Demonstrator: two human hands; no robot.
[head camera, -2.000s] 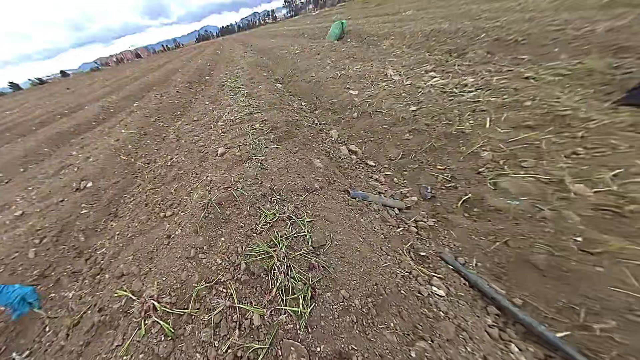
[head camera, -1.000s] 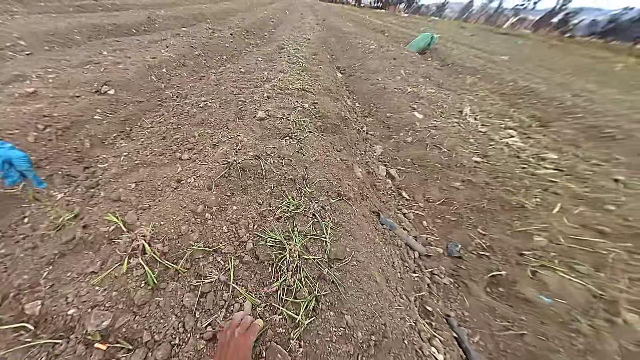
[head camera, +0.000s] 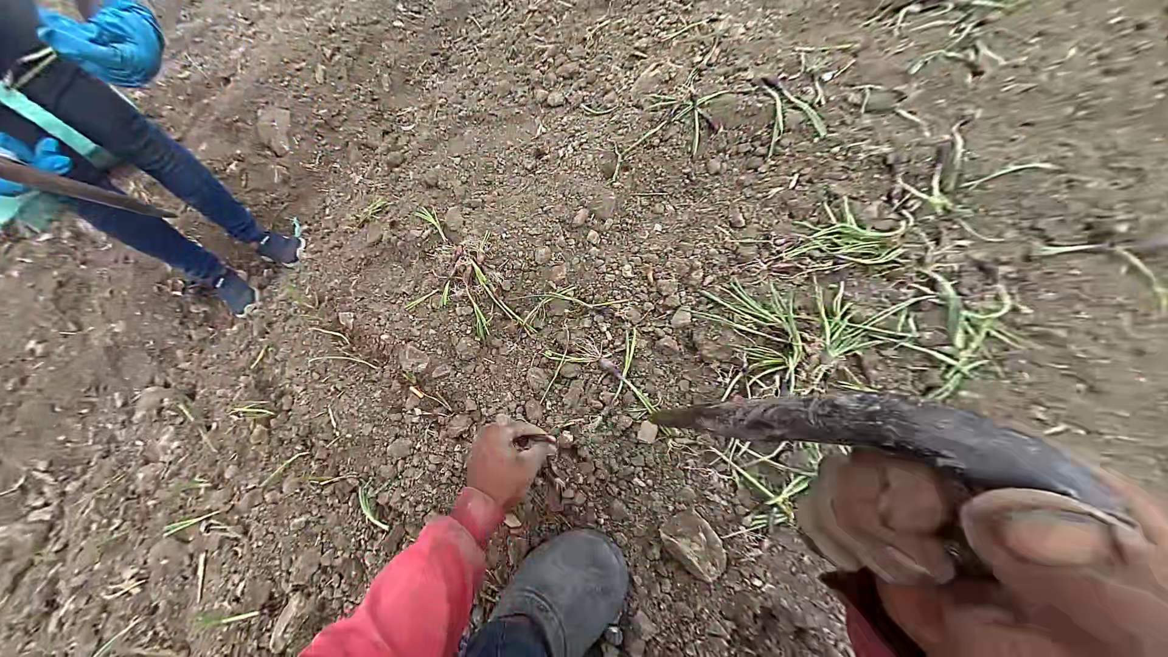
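My left hand (head camera: 507, 461), in a red sleeve, reaches down to the stony soil with fingers curled; whether anything is between the fingertips I cannot tell. My right hand (head camera: 967, 538) is close to the camera at the lower right, closed around a dark, curved, pointed tool (head camera: 839, 424) whose tip points left. Behind the tip lies a clump of green-leaved seedlings (head camera: 785, 328), perhaps onion. A smaller seedling with a purplish base (head camera: 613, 367) lies on the soil between my hands, and another small bunch (head camera: 474, 278) is farther left.
At the upper left stands a co-worker in dark blue trousers (head camera: 182, 187) and blue gloves, beside a long dark tool (head camera: 82, 189). My dark shoe (head camera: 570, 584) is on the soil at the bottom. A larger stone (head camera: 693, 545) lies right of it. More seedlings (head camera: 949, 182) lie at the upper right.
The view has tilted down strongly. My right hand with the dark tool has come into view, as have my shoe and the co-worker's legs. More of my left arm shows.
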